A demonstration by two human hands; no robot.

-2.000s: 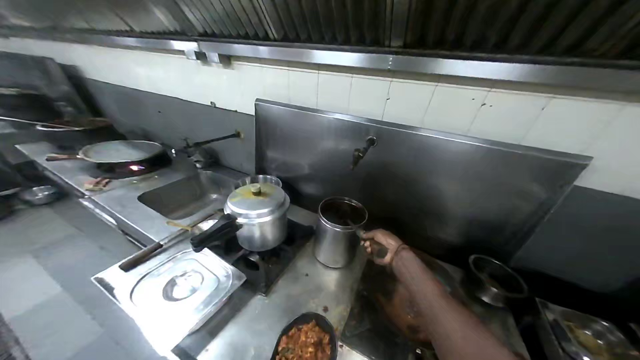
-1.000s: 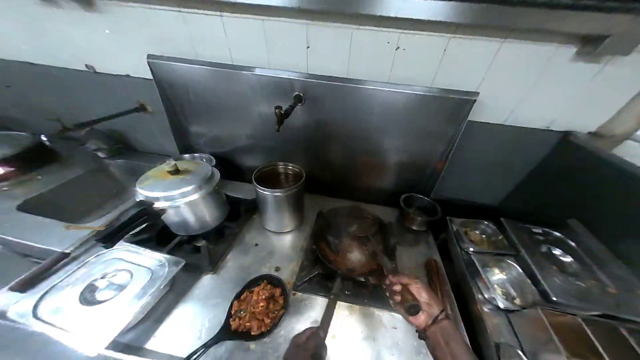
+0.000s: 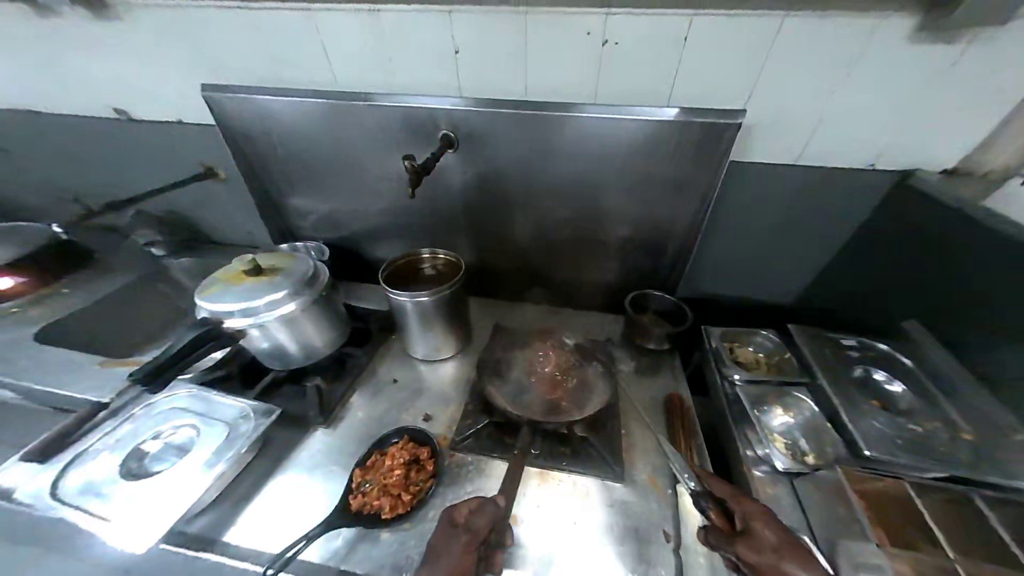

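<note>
My left hand [image 3: 472, 532] grips the handle of a dark frying pan [image 3: 512, 400], which sits on a burner grate with reddish food in it and some haze above. My right hand [image 3: 752, 524] holds the dark handle of a long metal utensil [image 3: 660, 440]; its shaft slants up and left to the pan's right side, and its far end is hard to make out. Left of the pan lies a black skillet [image 3: 356, 512] with chopped reddish-brown food [image 3: 394, 478]. Behind it stands a steel pot of dark liquid [image 3: 430, 320].
A pressure cooker [image 3: 292, 328] stands on the left burner, its handle over a lidded steel tray [image 3: 144, 464]. A small metal bowl [image 3: 656, 320] is behind right. Steel food containers [image 3: 788, 428] line the right. A tap [image 3: 428, 164] juts from the steel backsplash [image 3: 560, 192].
My right hand has moved away from the pan, to the right, and now holds the long utensil out to the pan's side. My left hand stays on the pan handle.
</note>
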